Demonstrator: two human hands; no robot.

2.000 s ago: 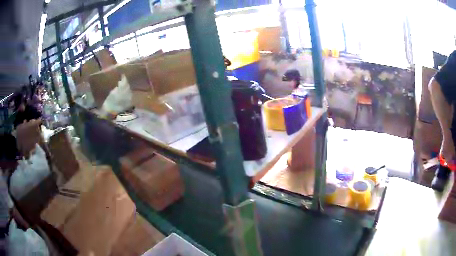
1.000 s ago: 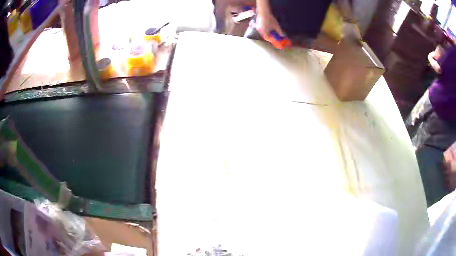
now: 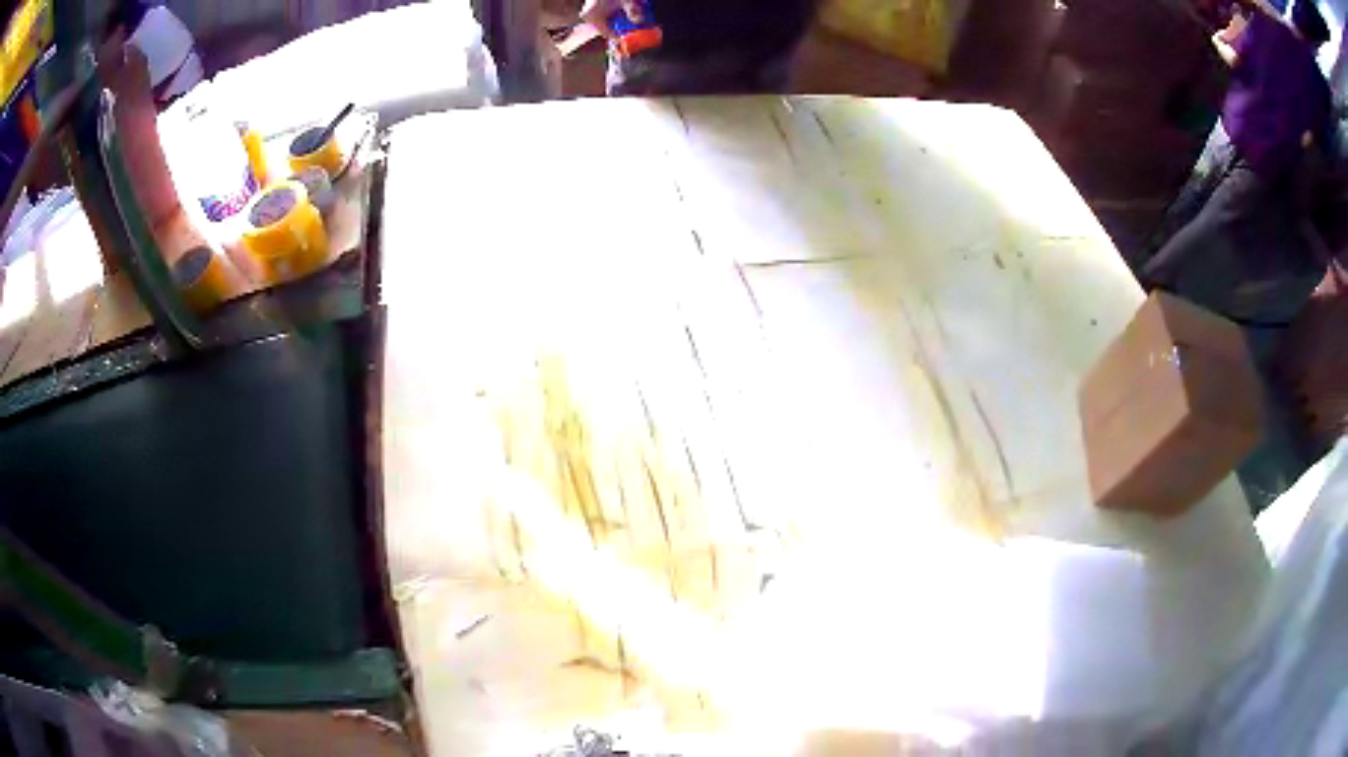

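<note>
Neither of my hands is in the picture. A large pale table with dark scratches and yellowish marks lies in front of me. A brown carton stands tilted in the view at the table's right edge, and its top looks closed. A white sheet or stack of sheets lies at the near right, partly washed out by glare. A white pile under clear plastic is cut off by the right edge.
A dark green conveyor belt adjoins the table's left side. Yellow tape rolls stand on a side table. A person in dark clothing holds a red-orange tool behind the table. Another person in purple is at the far right.
The view has swung right and down from the line to the table. Since one second ago, the carton has moved from the far side to the right edge, and its raised flaps no longer show.
</note>
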